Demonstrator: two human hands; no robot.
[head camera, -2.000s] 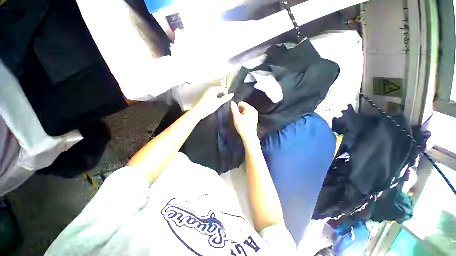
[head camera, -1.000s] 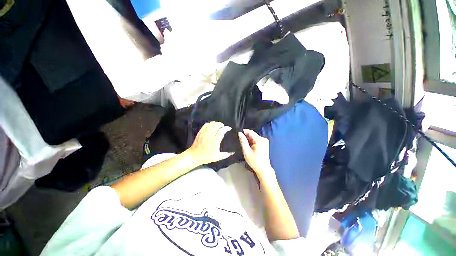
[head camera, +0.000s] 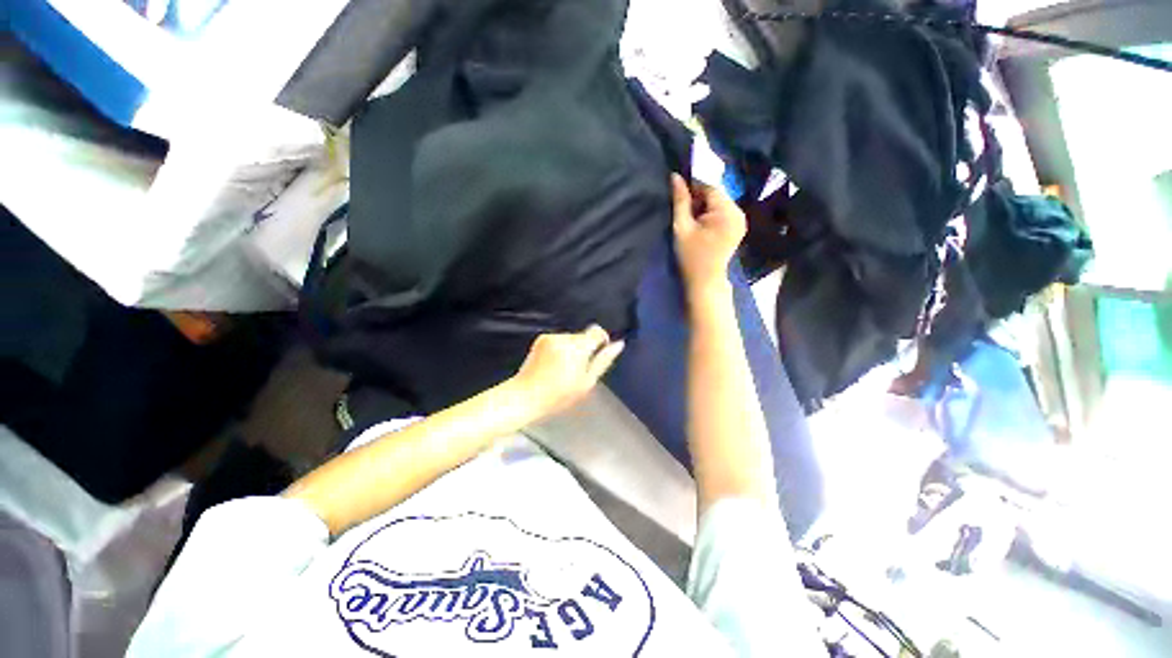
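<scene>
A black garment (head camera: 527, 193) lies spread over the blue pad (head camera: 662, 373), covering its far part. My left hand (head camera: 566, 369) is at the garment's near edge, its fingers pinching the cloth. My right hand (head camera: 708, 231) is farther forward at the garment's right edge, its fingers closed on the cloth there. Part of the pad shows between my arms and to the right of my right forearm.
A heap of black cloth (head camera: 861, 167) lies right of the pad, with a dark green piece (head camera: 1028, 238) beside it. A dark twisted cord (head camera: 1067, 49) crosses the top right. More black cloth (head camera: 90, 347) is at the left. Windows are at the right.
The garment has been spread out over the pad. My right hand has moved forward to its right edge, away from my left hand. The view has turned towards the right.
</scene>
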